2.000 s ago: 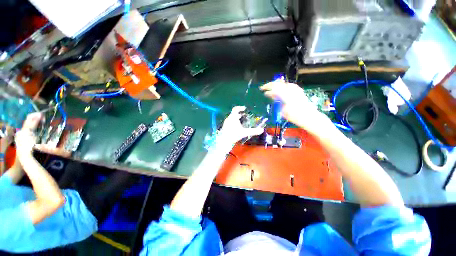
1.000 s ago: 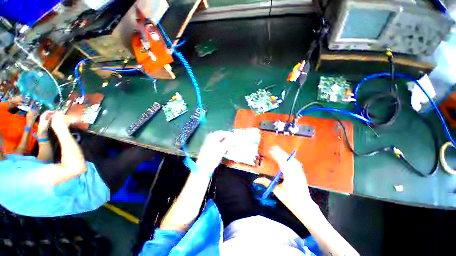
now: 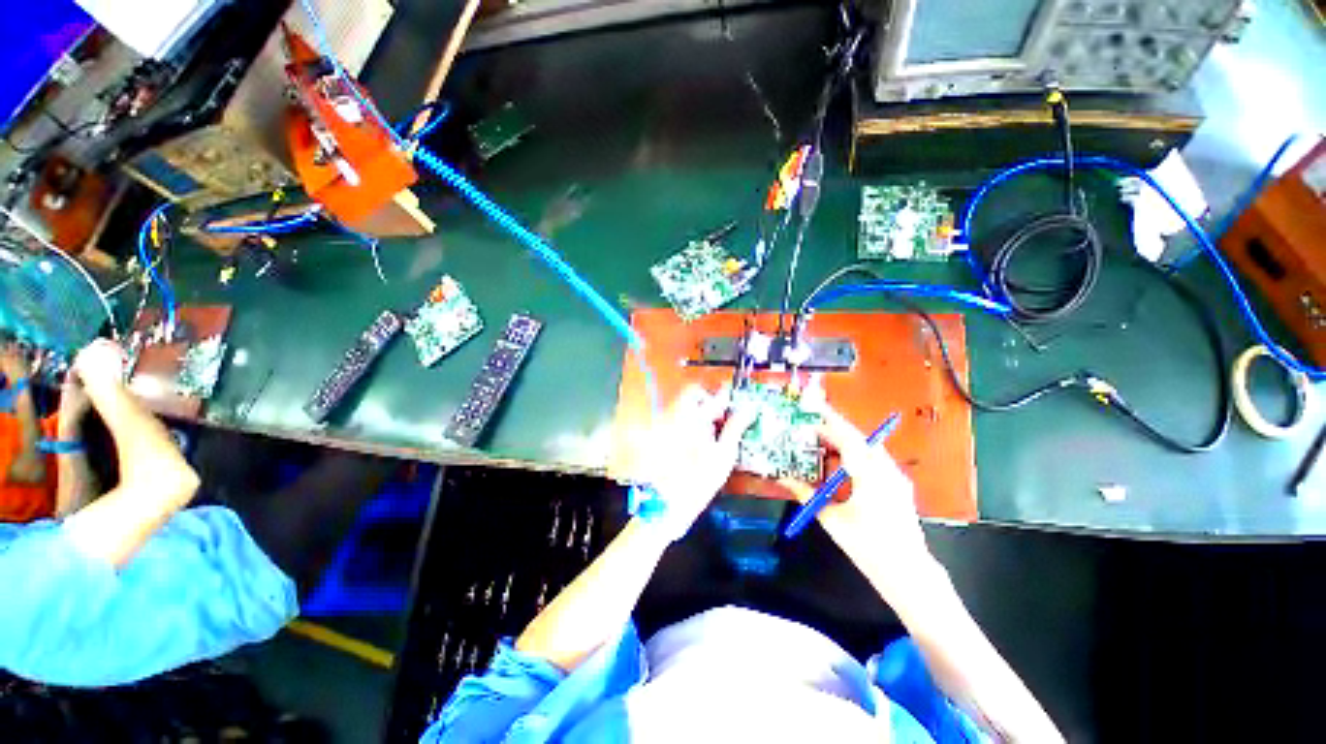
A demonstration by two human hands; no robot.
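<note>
A green circuit board (image 3: 781, 432) lies over the orange-brown fixture (image 3: 931, 436), its connector edge towards the dark bar (image 3: 708, 353). My left hand (image 3: 689, 454) holds the board's left edge; a blue strap with a coiled cord is on that wrist. My right hand (image 3: 870, 502) is at the board's right edge, with a blue pen (image 3: 844, 475) between its fingers. Dark leads reach the bar from above. Whether the board is seated against the bar cannot be told.
Loose boards lie behind the fixture (image 3: 702, 276), near the oscilloscope (image 3: 974, 51) and by two remote controls (image 3: 495, 378). Black cable (image 3: 1050, 262), blue cable (image 3: 1149, 178) and tape roll (image 3: 1270, 393) are right. Another worker's arm (image 3: 138, 451) is left.
The board has moved from the fixture's front left corner up towards the bar. My right hand, still with the pen, has come to the board's right edge.
</note>
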